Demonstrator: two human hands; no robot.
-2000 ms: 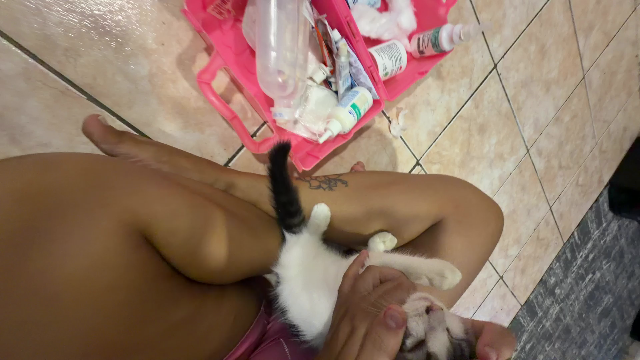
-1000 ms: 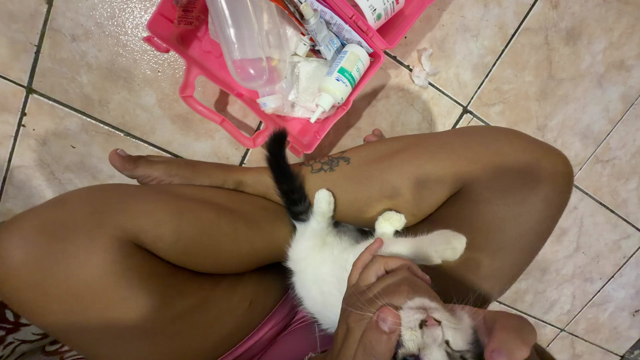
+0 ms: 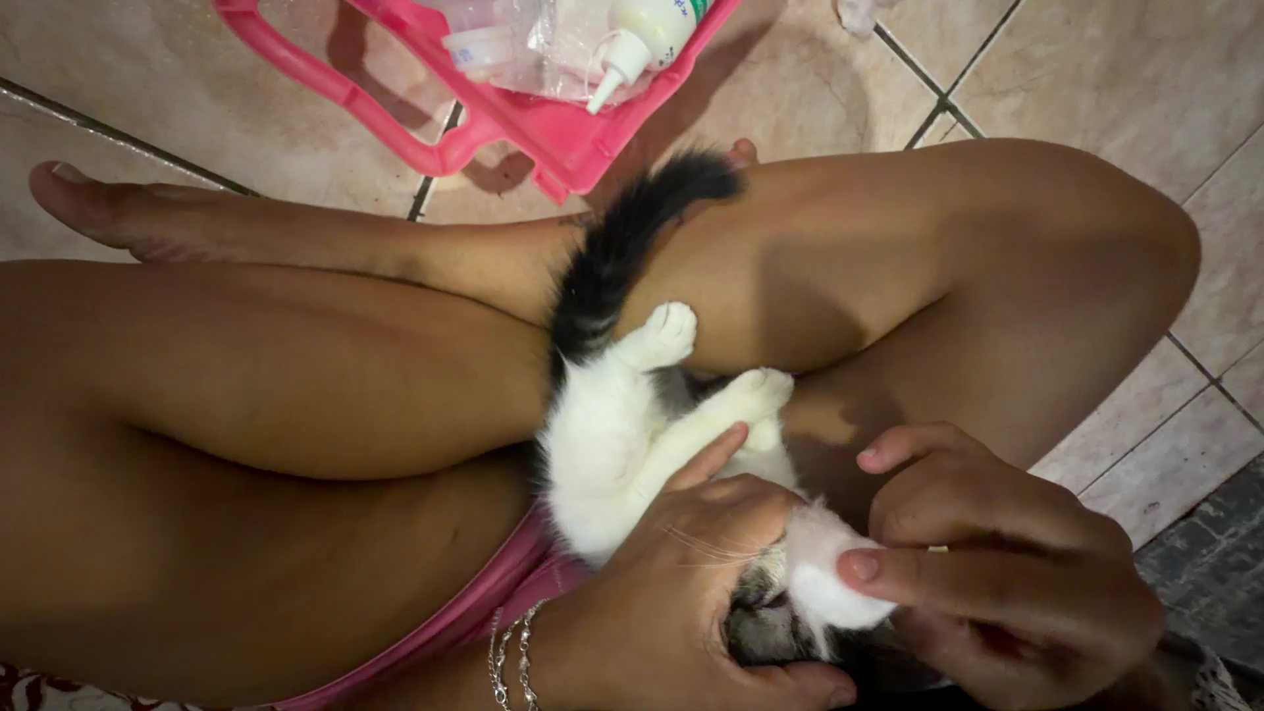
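Observation:
A white kitten with dark patches and a black tail (image 3: 602, 454) lies belly-up across the person's lap, its head toward the bottom of the view. My left hand (image 3: 691, 583), with silver chain bracelets at the wrist, is wrapped around the kitten's head and upper body. From the right, my right hand (image 3: 997, 573) pinches a white cotton pad (image 3: 834, 583) between thumb and fingers and holds it against the kitten's face. The pad and fingers hide part of the face.
Beyond the crossed legs, an open pink plastic case (image 3: 573, 138) sits on the tiled floor. It holds a white bottle with a nozzle tip (image 3: 647, 44) and clear plastic packaging (image 3: 538, 49). A white tuft (image 3: 857, 15) lies on the tiles near the top edge.
My right hand, earlier at the kitten's head with no cotton visible, now holds a cotton pad on its face. My left hand has shifted over the head. The tail has swung right. The view is closer.

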